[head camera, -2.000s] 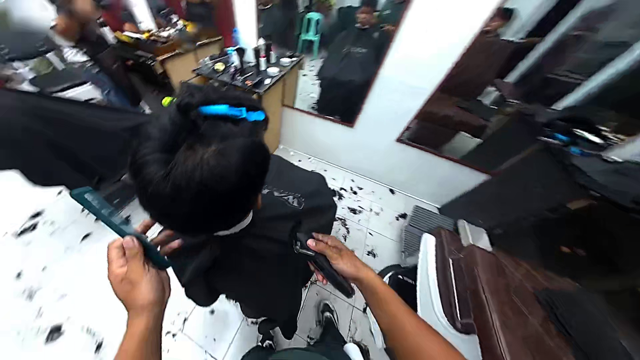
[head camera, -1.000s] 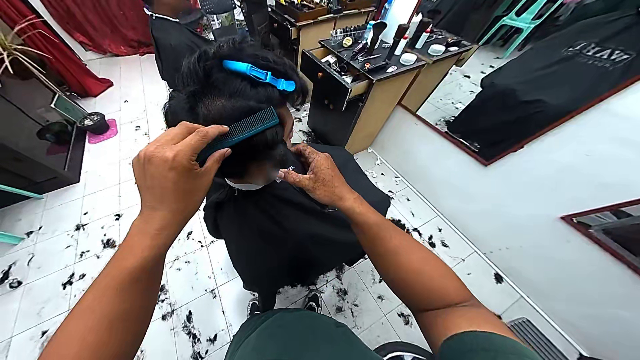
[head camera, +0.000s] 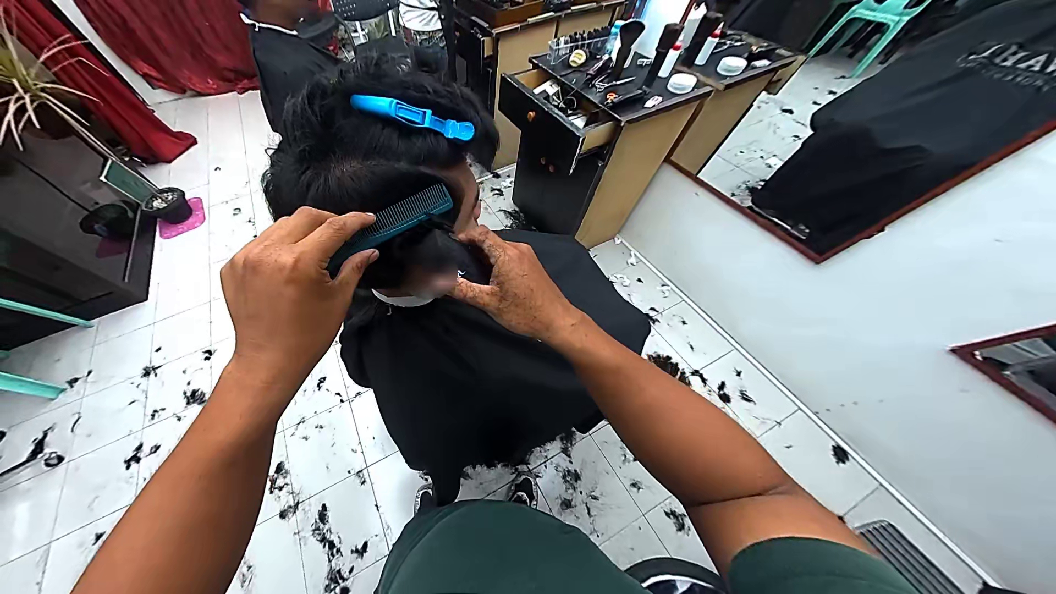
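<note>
A seated person in a black cape (head camera: 495, 355) has dark hair held up by a blue sectioning clip (head camera: 412, 117). My left hand (head camera: 289, 276) pinches a dark teal comb (head camera: 404, 216), which lies slanted against the hair at the side of the head, teeth up. To its right, my right hand (head camera: 520, 289) is close beside the person's cheek and ear area, thumb and index finger apart. A dark shape shows between those fingers; whether it is a held tool, hair or cape cannot be told. A white neck strip (head camera: 402, 299) shows above the cape.
A black-topped station (head camera: 635, 95) with brushes, bottles and an open drawer (head camera: 569, 111) stands ahead. A large mirror (head camera: 891, 140) is at right. Cut hair litters the white tiles (head camera: 330, 462). A potted plant (head camera: 165, 202) is at left, and another caped person (head camera: 289, 58) sits beyond.
Two seconds ago my right hand held black clippers away from the head, and my left held the comb off to the side. Both hands have since come to the head. The view has turned strongly.
</note>
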